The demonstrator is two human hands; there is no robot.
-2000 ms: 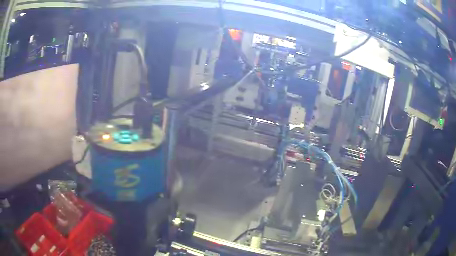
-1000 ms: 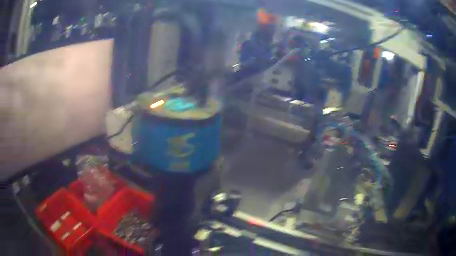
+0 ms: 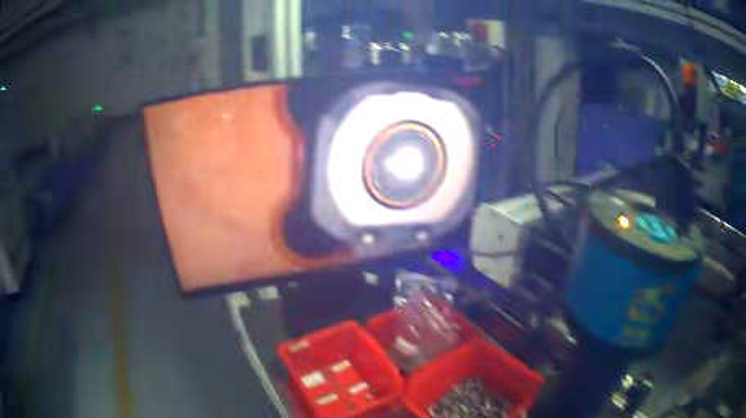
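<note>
No hand is in view. A wide monitor (image 3: 225, 188) stands in front of me, tilted in the picture. Its screen shows an orange-brown area at left and, at right, a bright white ring with a dark-edged inner circle and two small dots below. To its right is the video microscope (image 3: 634, 282), a large blue cylinder with yellow marks, a glowing cyan display and an orange light on top. Its black body runs down to the bottom edge. What lies under the microscope is hidden.
Below the monitor, a red bin with white labels (image 3: 360, 392), a rear red bin holding a clear plastic bag (image 3: 424, 326) and a red bin of small metal pieces (image 3: 470, 400) sit together. A white box (image 3: 499, 241) is behind. A yellow-lined aisle (image 3: 121, 351) runs at left.
The view has turned left. The monitor, bins and microscope now lie further right, and the machine interior is mostly out of view. The screen, pale and blank before, now shows the ring image.
</note>
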